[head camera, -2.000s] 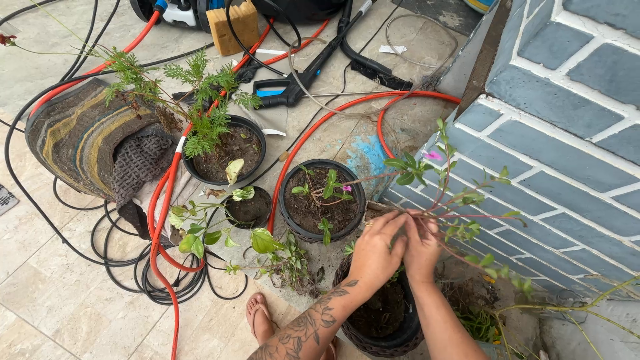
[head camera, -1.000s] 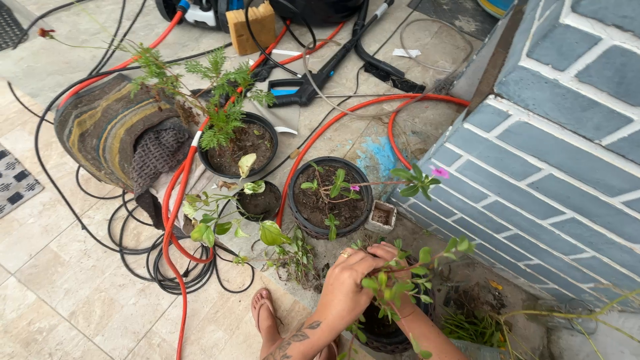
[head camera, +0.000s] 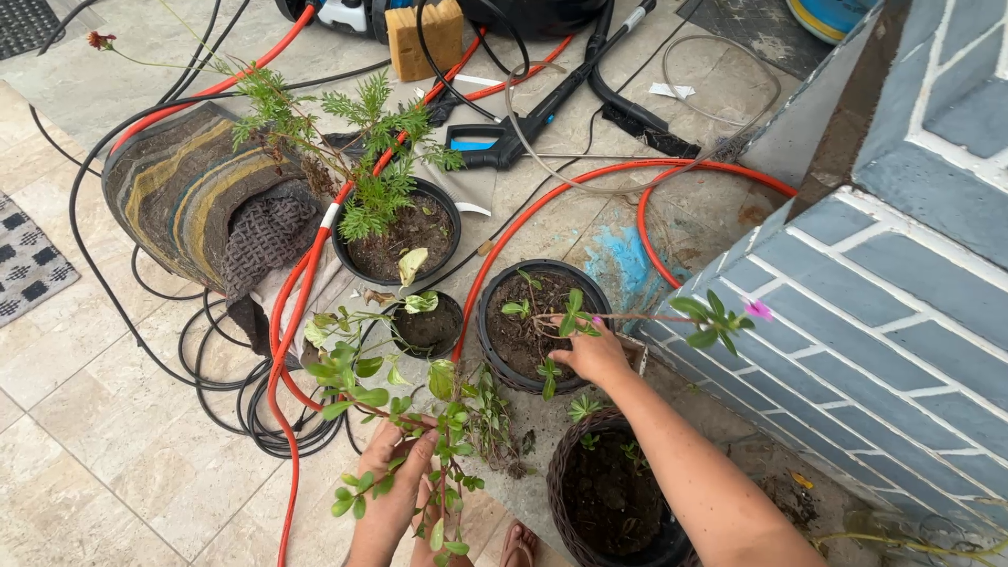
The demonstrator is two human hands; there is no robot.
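Note:
My left hand [head camera: 402, 465] holds a leafy cutting with fleshy green leaves and reddish stems [head camera: 370, 398] between thumb and fingers, left of the brown wicker-patterned pot [head camera: 561, 480] of dark soil. My right hand [head camera: 594, 354] reaches over the rim of the round black pot [head camera: 492, 354]; its fingertips are partly hidden behind leaves, near the base of the plant with a pink flower [head camera: 758, 309]. Whether they grip a stem I cannot tell. A small pot [head camera: 429, 327] of soil and a larger pot with a feathery-leaved plant [head camera: 378, 189] stand behind. Uprooted greenery [head camera: 496, 425] lies on the floor.
An orange hose [head camera: 504, 244] curves around the pots. Coiled black cable [head camera: 268, 409] and a striped mat [head camera: 177, 197] lie at left. A pressure-washer gun [head camera: 504, 142] and a yellow sponge [head camera: 425, 39] are at the back. A blue-grey brick-patterned wall [head camera: 858, 291] borders the right side.
My hands were together over the wicker-patterned pot and have moved apart. My left hand has moved left with the cutting, and my right hand has moved up to the black pot.

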